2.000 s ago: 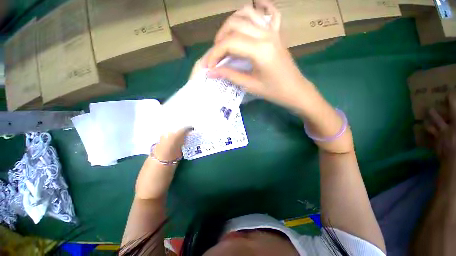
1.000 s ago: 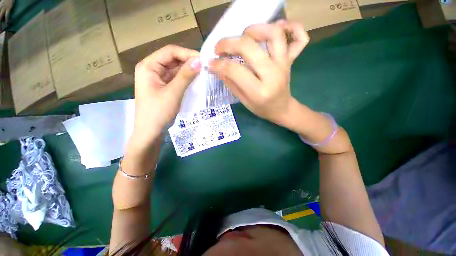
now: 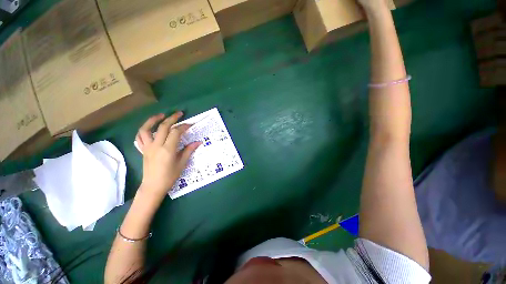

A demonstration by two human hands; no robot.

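A white label sheet (image 3: pixel 213 152) with printed blocks and dark marks lies flat on the green surface. My left hand (image 3: pixel 162 152) rests on its left part, fingers apart, thumb across the print; a white edge shows beside the fingers. My right arm stretches to the far side. My right hand (image 3: pixel 373 3) is cut off by the top edge, at a brown carton (image 3: pixel 333 16); its fingers and any grip are hidden. Blank backing papers (image 3: pixel 83 183) lie in a loose pile left of my left hand, the top one curling up.
Brown cartons (image 3: pixel 77 72) stand in a row along the far left side. A grey metal bar (image 3: pixel 16 184) and bagged cords (image 3: pixel 25 244) are at the left. Another brown carton (image 3: pixel 491 47) is at the right edge, with a person's blue-grey clothing (image 3: pixel 460 194) below it.
My hands have parted. My left hand moved down onto the label sheet; my right hand moved up and right to a carton. The raised paper is gone from between them, and a curled paper tops the pile.
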